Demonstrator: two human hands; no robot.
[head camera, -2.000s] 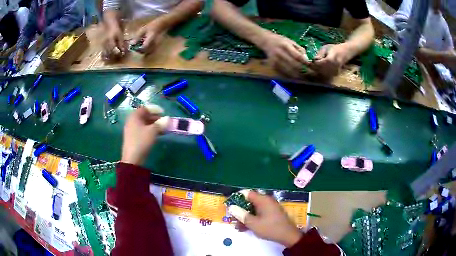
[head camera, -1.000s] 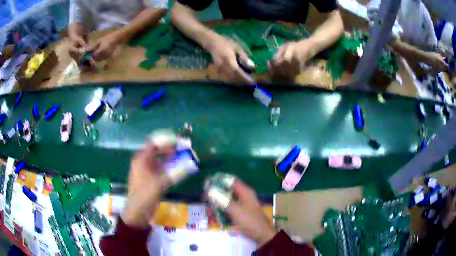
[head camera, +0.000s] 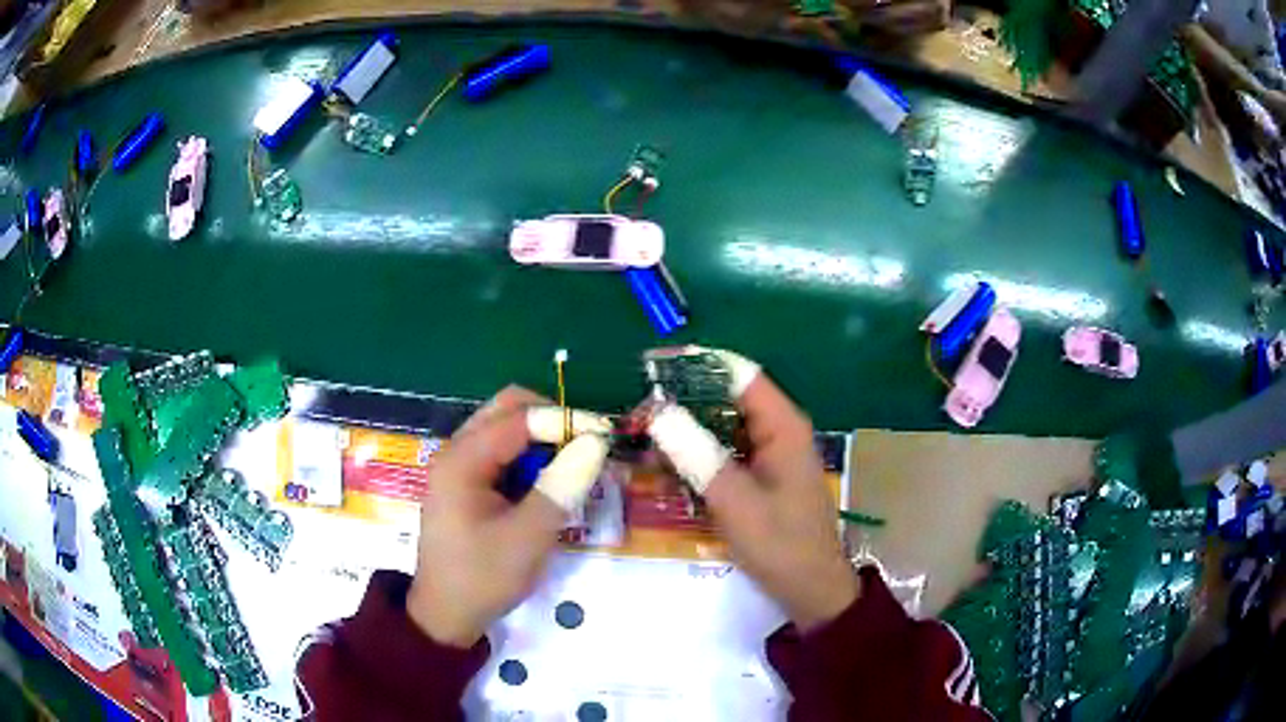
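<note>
My left hand (head camera: 515, 487), with cream finger cots, holds a blue battery (head camera: 525, 470) by its leads, partly hidden under the fingers. A thin yellow lead with a small white plug (head camera: 561, 357) stands up from its fingertips. My right hand (head camera: 755, 466), also with finger cots, holds a green circuit board (head camera: 694, 375) between thumb and finger. Dark and reddish wire parts show between the two thumbs. The hands are close together over the printed sheet (head camera: 564, 635). Whether a plug sits in the board is hidden.
On the green belt (head camera: 790, 184) lie pink car housings (head camera: 585, 241), blue batteries (head camera: 656, 299) and small boards (head camera: 920, 175). Board strips are piled at left (head camera: 176, 522) and right (head camera: 1058, 592), the right pile on cardboard (head camera: 917, 494). Dark round dots lie on the printed sheet.
My left hand let go of the pink housing, now on the belt, and holds a battery. Both hands came together over the sheet. The view tilted down.
</note>
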